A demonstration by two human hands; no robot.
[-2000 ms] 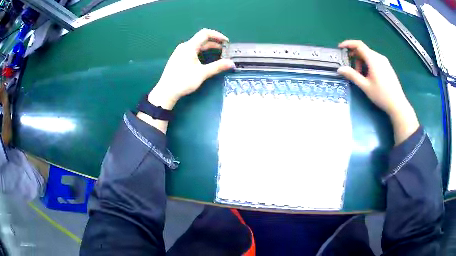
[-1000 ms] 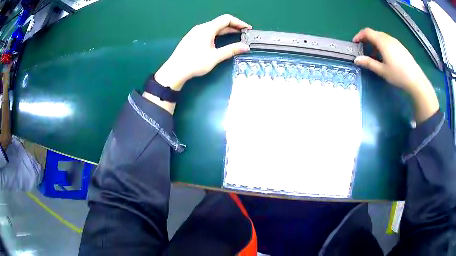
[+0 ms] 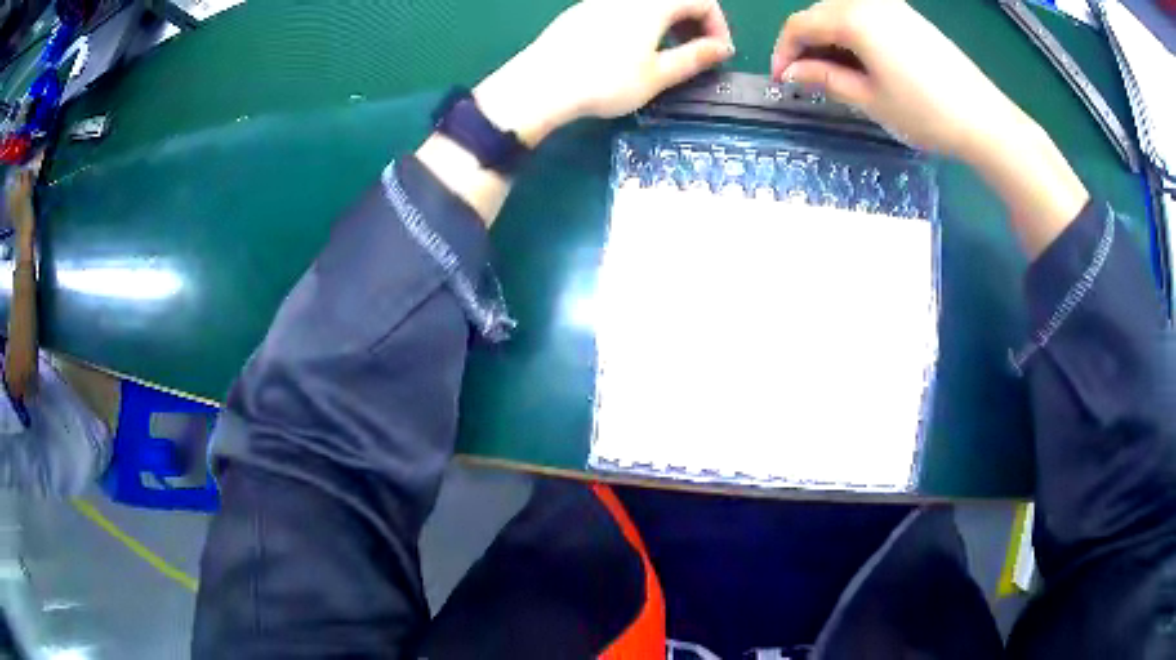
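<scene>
The long narrow grey housing point(image 3: 761, 97) lies crosswise on the green bench, just beyond the clear tray. Small holes or marks show along its face. My left hand point(image 3: 638, 58) is over its left part, thumb and fingers bent close together. My right hand point(image 3: 877, 65) is over its right part, fingertips near its middle. Whether either hand pinches a small part cannot be seen. The clear tray point(image 3: 774, 174) has a row of pockets at its far edge; the rest is an overexposed white square.
Another narrow bar point(image 3: 1070, 80) lies at the upper right, beside white papers point(image 3: 1148, 58). A small light piece point(image 3: 90, 126) lies on the bench point(image 3: 323, 194) at the far left. Another person's arm point(image 3: 21, 284) is at the left edge. A blue stool point(image 3: 161, 451) stands below the bench edge.
Both hands have left the housing's ends and moved inward to its middle. The housing and tray sit slightly higher and further right in the picture than two seconds ago.
</scene>
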